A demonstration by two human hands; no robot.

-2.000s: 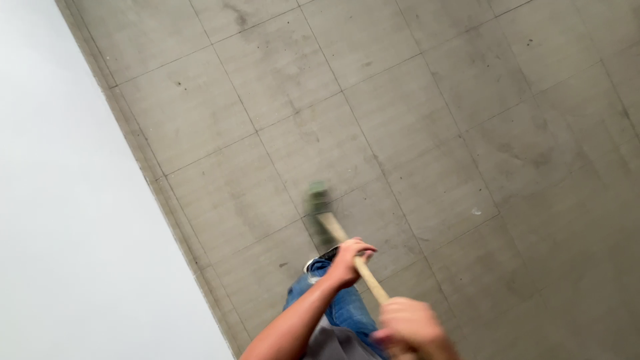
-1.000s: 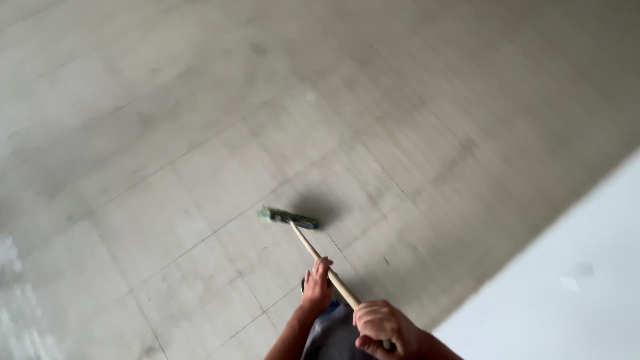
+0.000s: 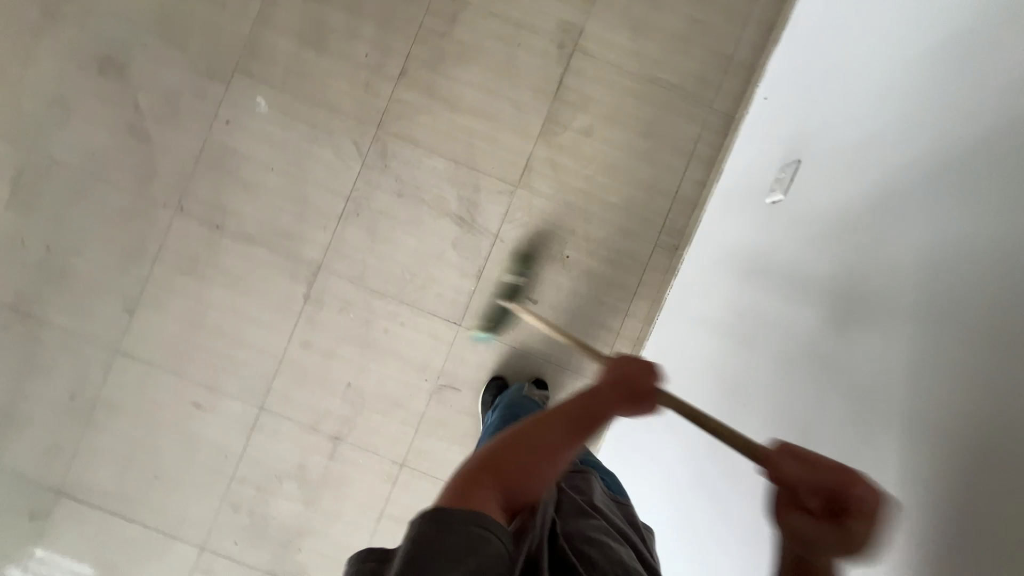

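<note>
A push broom with a dark green head (image 3: 512, 288) and a pale wooden handle (image 3: 712, 426) slants from the floor up to the lower right. My left hand (image 3: 632, 386) is closed around the middle of the handle. Farther up, my right hand (image 3: 828, 500) grips it near its upper end, blurred by motion. The broom head is blurred too, a little ahead of my shoes; whether its bristles touch the floor I cannot tell.
Large tiles (image 3: 416, 216) with smudges and small specks make up the floor. A white wall (image 3: 840, 304) rises close on the right, bearing a small pale fixture (image 3: 783, 182). My dark shoes (image 3: 494, 394) stand near the wall's foot.
The view has swung round, strongly. Both hands have stayed on the handle, which now reaches farther out to the right of my body.
</note>
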